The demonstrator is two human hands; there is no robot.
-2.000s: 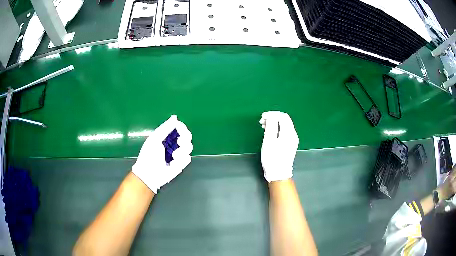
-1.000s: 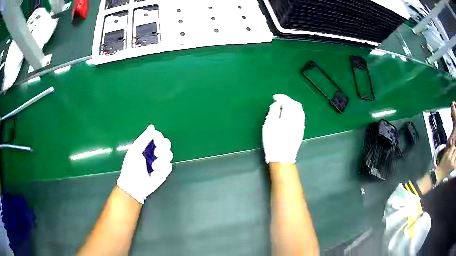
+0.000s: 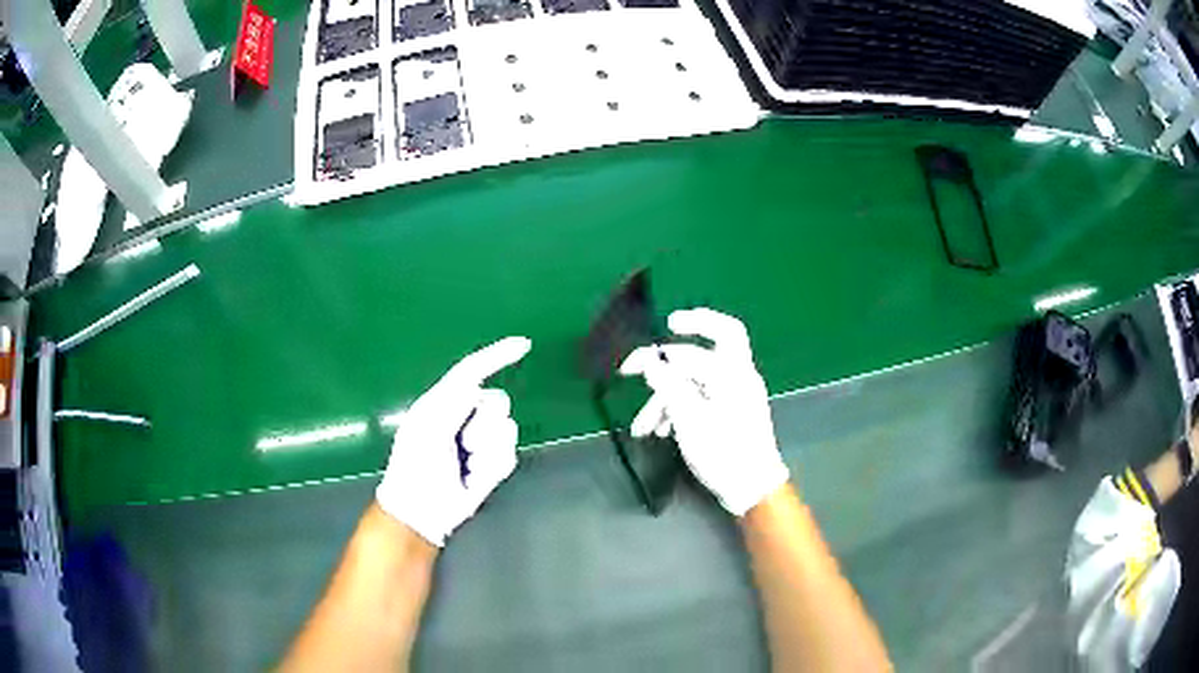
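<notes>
My right hand [image 3: 710,408], in a white glove, holds a black phone middle frame [image 3: 631,460] by its side, over the near edge of the green conveyor belt [image 3: 395,289]. The frame is tilted and its solid upper end is blurred. My left hand [image 3: 454,440], also gloved, is left of the frame and apart from it. Its index finger points towards the frame, and its other fingers curl around a small dark-blue piece [image 3: 464,444]. Another phone middle frame [image 3: 966,217] lies on the belt at the right.
A blister tray [image 3: 592,99] and a tray stack [image 3: 907,59] stand behind the belt. Guide rails [image 3: 132,305] are at left, above a blue heap [image 3: 105,592]. A pile of frames [image 3: 1052,381] and another person's sleeve [image 3: 1118,565] are at right. A red sign [image 3: 253,50] stands behind.
One of the two frames at the right of the belt is gone from there, and my right hand now holds a frame near the middle. My left index finger has extended.
</notes>
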